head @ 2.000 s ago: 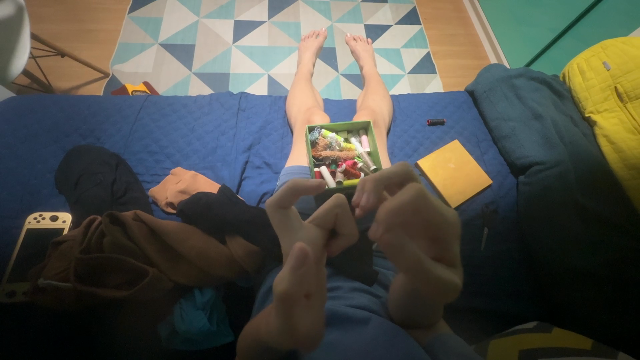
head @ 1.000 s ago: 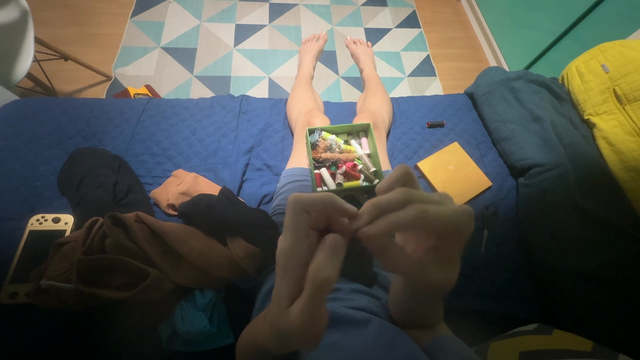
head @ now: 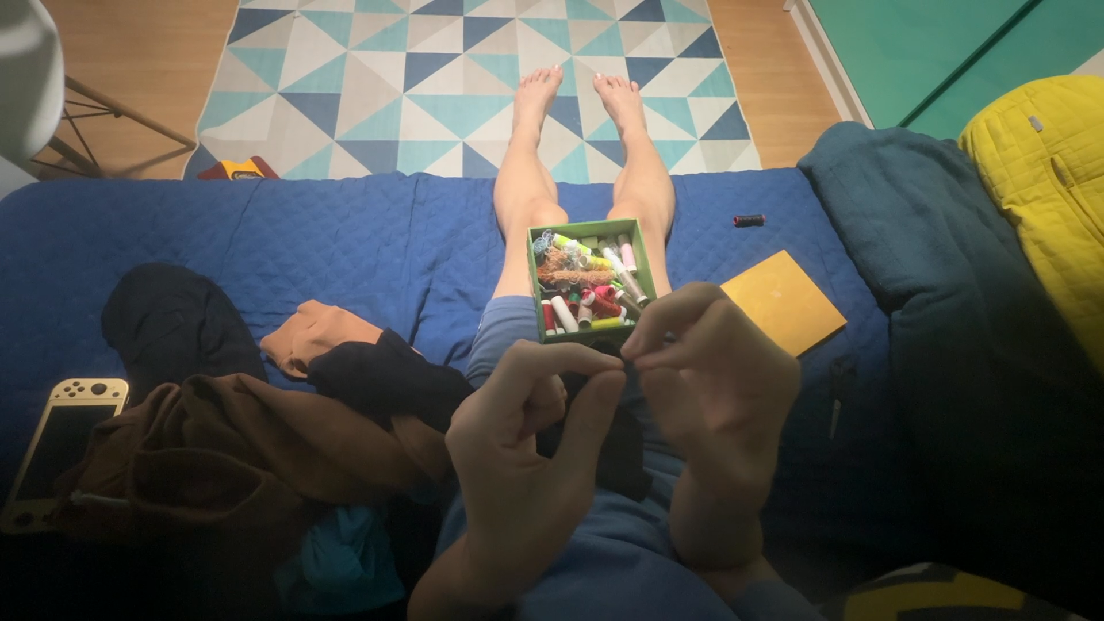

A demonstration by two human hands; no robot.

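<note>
My left hand and my right hand are raised over my lap, their pinched fingertips close together. Whatever lies between the fingertips is too small to make out. Just beyond them a green box rests on my thighs, filled with several spools of thread and a tangle of orange-brown yarn. Black cloth lies on my lap, partly hidden by both hands. Right of the box, on the blue quilted cover, are a dark thread spool, a yellow square and small scissors in shadow.
Brown clothing, dark cloth and a handheld game console lie at the left on the blue quilted cover. A folded dark blue blanket and a yellow quilted item are at the right. A patterned rug covers the floor ahead.
My hands were apart two seconds ago, with the left fingers spread; their fingertips have come together. Since one second ago, the fingertips have parted slightly. The box has stayed on my thighs.
</note>
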